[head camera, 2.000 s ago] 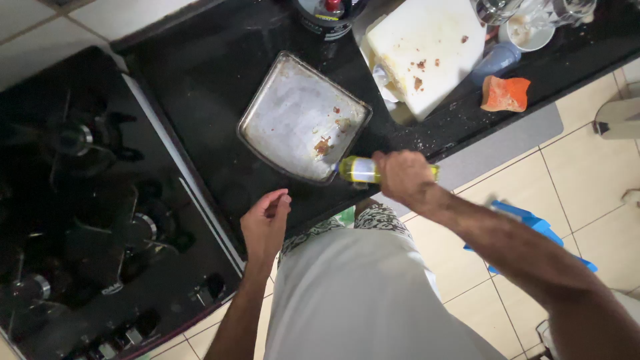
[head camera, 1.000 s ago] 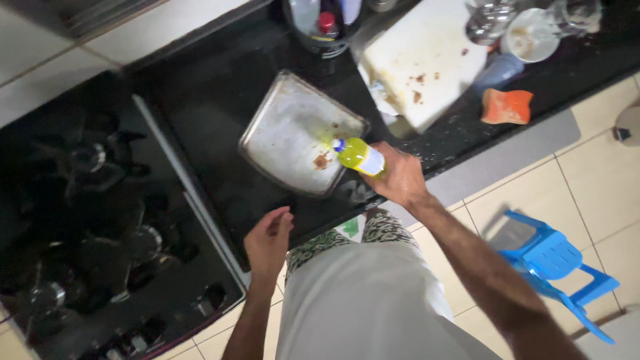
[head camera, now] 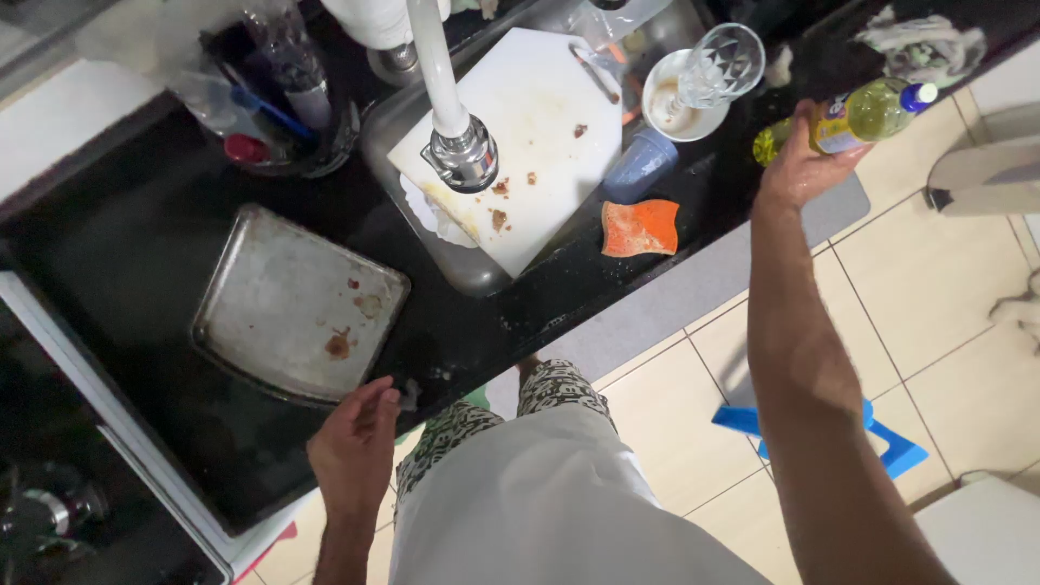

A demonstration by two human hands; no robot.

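A plastic bottle of yellow-green dish soap [head camera: 861, 118] with a blue and white cap is gripped in my right hand [head camera: 812, 162], over the counter's right part. Close to the lower corner of a metal baking tray [head camera: 284, 301] is my left hand [head camera: 357, 439], fingers bent, with nothing seen in it; whether it touches the rim I cannot tell. Brown food residue marks the tray. An orange sponge [head camera: 640, 227] lies on the black counter by the sink, beside a bluish plastic cup [head camera: 639, 165].
A white cutting board [head camera: 528, 138] with food bits rests over the steel sink [head camera: 475, 276], beneath a faucet [head camera: 459, 146]. A clear glass [head camera: 721, 65] leans in a white bowl [head camera: 707, 122]. The stove [head camera: 65, 504] is at left; a blue plastic stool [head camera: 894, 443] stands on the floor.
My right hand has carried the bottle from over the tray to the counter's right part. The bottle's cap, earlier over the tray, now points up and right. The view has shifted right.
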